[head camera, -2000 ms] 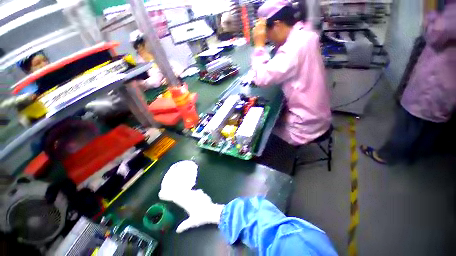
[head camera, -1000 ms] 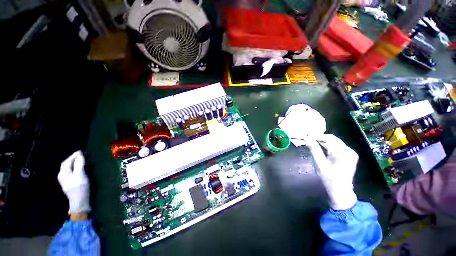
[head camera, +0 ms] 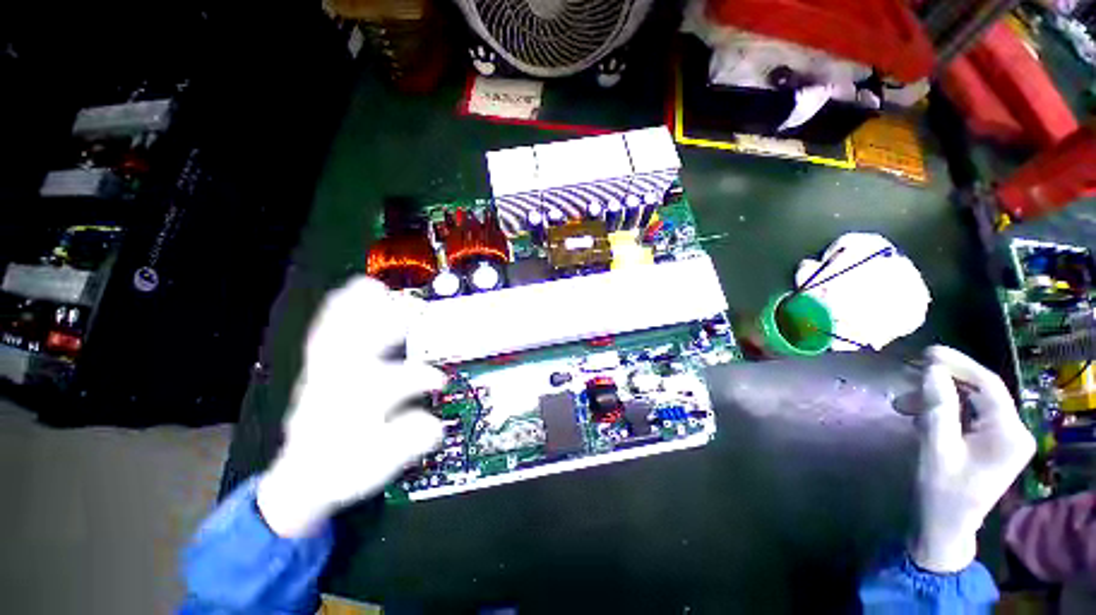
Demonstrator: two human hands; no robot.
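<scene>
A green power supply board (head camera: 529, 445) lies in front of me, with a long white-silver heatsink (head camera: 577, 306), a finned heatsink block (head camera: 585, 168) and copper-red coils (head camera: 403, 261). My gloved left hand (head camera: 361, 396) is over the board's left end, fingers apart and blurred; whether it touches the board is unclear. My gloved right hand (head camera: 968, 439) pinches a thin dark stick (head camera: 868, 346) that points toward the green cup (head camera: 803, 323). Other thin sticks lean from the cup over a white round wipe (head camera: 883, 294).
A fan (head camera: 559, 30) and a yellow-taped black bin (head camera: 769, 120) under a red tray (head camera: 829, 30) stand at the back. Black totes with boards (head camera: 144, 270) are at left. Another board (head camera: 1058, 348) and a pink sleeve (head camera: 1055, 535) are at right.
My view has shifted, so the board appears turned and farther right. My left hand has come from beside the board to over its left end. The stick in my right hand now shows clearly.
</scene>
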